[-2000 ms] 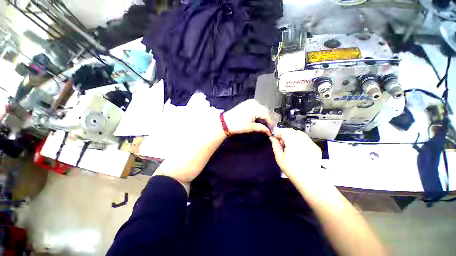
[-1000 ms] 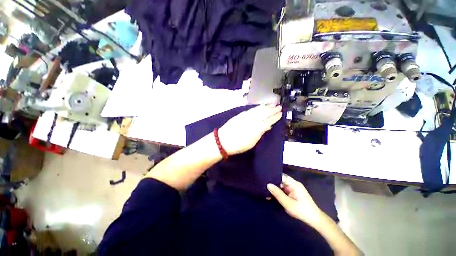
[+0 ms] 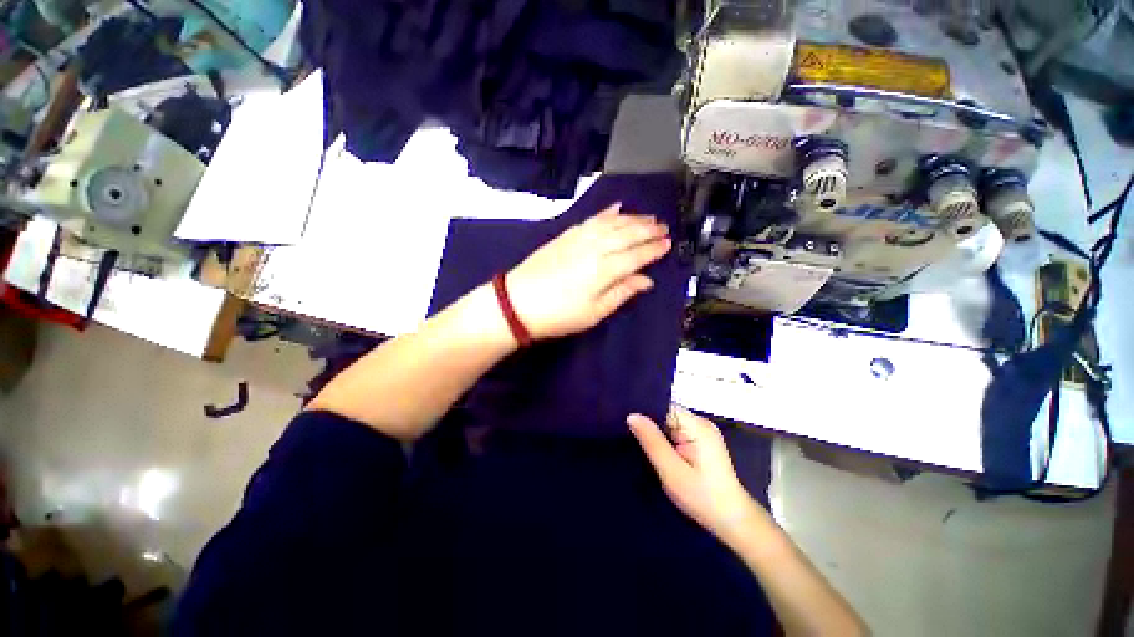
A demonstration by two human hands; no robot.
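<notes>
A dark navy-purple garment piece (image 3: 585, 373) lies flat on the table left of the overlock machine (image 3: 858, 162) and hangs over the front edge towards the lap. Its right edge runs up to the presser foot area (image 3: 709, 230). My left hand (image 3: 591, 274), with a red bracelet at the wrist, lies flat on the cloth with fingers apart, fingertips near the presser foot. My right hand (image 3: 690, 460) pinches the cloth's right edge between thumb and fingers, lower down near the table's front edge. The needle itself cannot be made out.
A dark heap of cut pieces (image 3: 485, 87) lies behind the garment piece. White sheets (image 3: 267, 162) lie to the left. A second sewing machine (image 3: 106, 187) stands far left. A dark strip with cords (image 3: 1026, 417) hangs over the table edge at the right.
The cloth, bunched between both hands at first, was spread flat beside the machine and now reaches further up beside the presser foot. My left hand's fingers have spread. The camera view has shifted.
</notes>
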